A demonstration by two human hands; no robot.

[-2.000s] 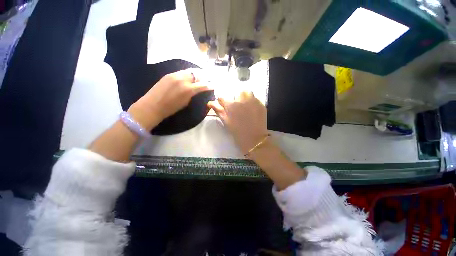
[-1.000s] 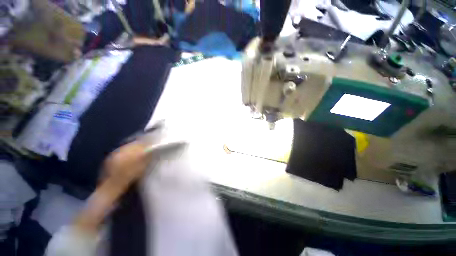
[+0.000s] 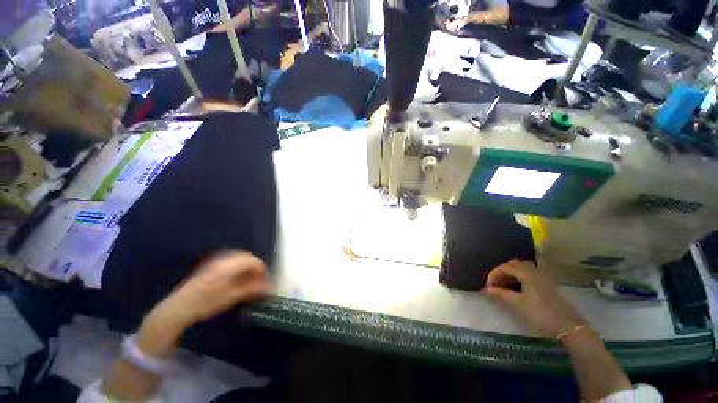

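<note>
A small stack of black cut pieces (image 3: 475, 245) lies right of the needle area on the white table. My right hand (image 3: 529, 297) is at its front right corner, thumb and finger closed on the edge. A long stack of black panels (image 3: 206, 189) lies at the left table edge. My left hand (image 3: 216, 290) is blurred over its front end, fingers curled; whether it holds cloth cannot be told. The sewing machine (image 3: 417, 161) has no cloth visible under its presser foot (image 3: 411, 211).
The table's green front edge (image 3: 378, 334) runs below my hands. Printed plastic bags (image 3: 106, 206) lie at the far left. Snips or a similar small tool (image 3: 626, 290) lie on the machine base at right. Thread stands, blue cloth and parts of other people are behind.
The view has shifted and lifted since the first frame. The white-faced cloth at my left hand is no longer seen there. My right hand has come back into view at the small black stack.
</note>
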